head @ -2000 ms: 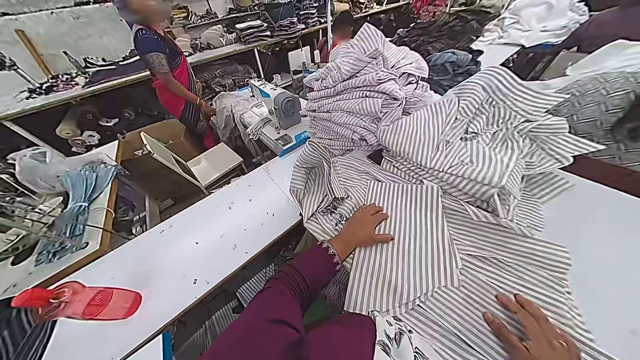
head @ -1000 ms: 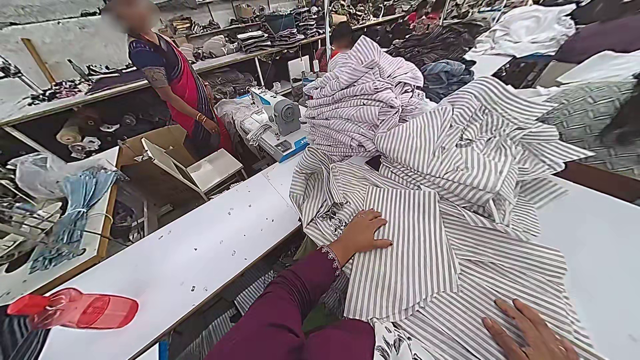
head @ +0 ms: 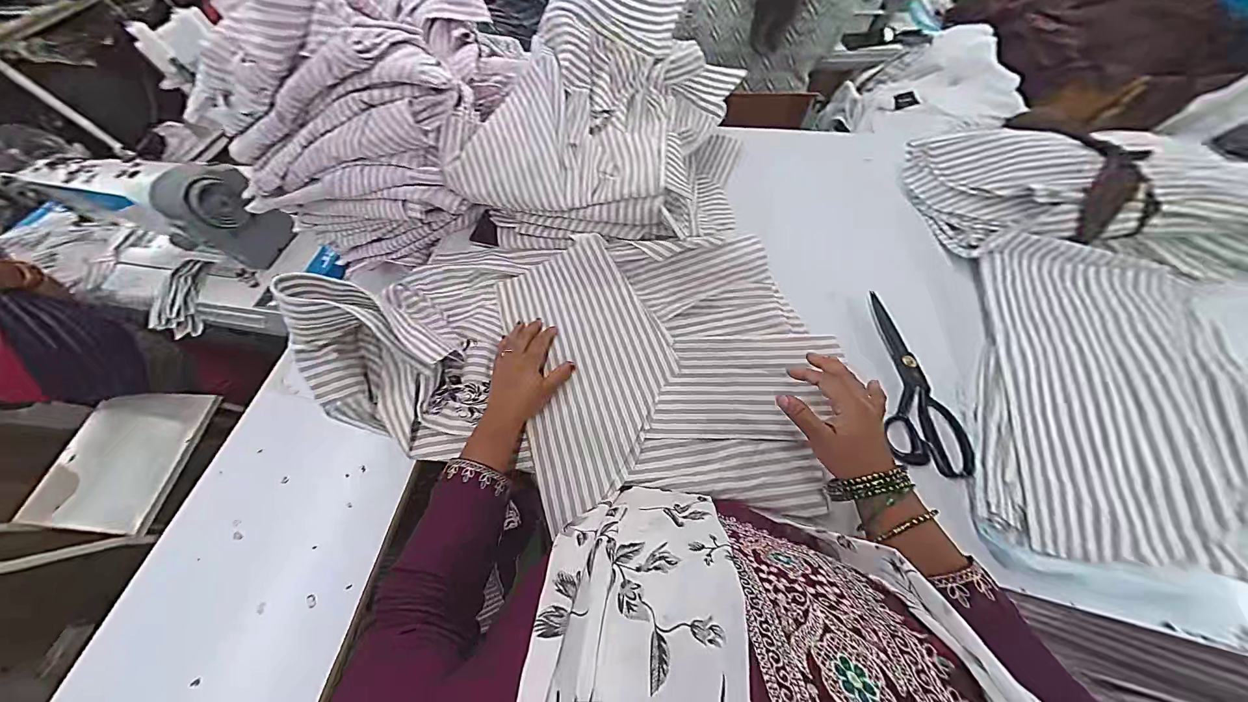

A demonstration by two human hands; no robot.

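Note:
My left hand [head: 524, 375] lies flat with fingers spread on a striped pocket-shaped fabric piece [head: 590, 380], pointed at one end. Under and beside that piece is a striped garment [head: 366, 341] spread on the white table. My right hand [head: 840, 405], with bangles at its wrist, is over the edge of another striped strip [head: 746, 375]; its fingers are apart and slightly bent, and whether they touch the cloth is unclear. Black-handled fabric scissors [head: 912, 375] lie just right of that hand, blades pointing away.
Heaped striped garments [head: 375, 136] stand behind my hands. At the right lie a tied striped bundle [head: 1033, 185] and a stack of striped fabric [head: 1121, 400]. A sewing machine [head: 210, 205] is at the left, with part of a person [head: 58, 341] beside it. White cloth [head: 941, 88] lies farther back.
The view has swung right and down, bringing the scissors and right-hand stack into sight. My left hand remains on the striped piece.

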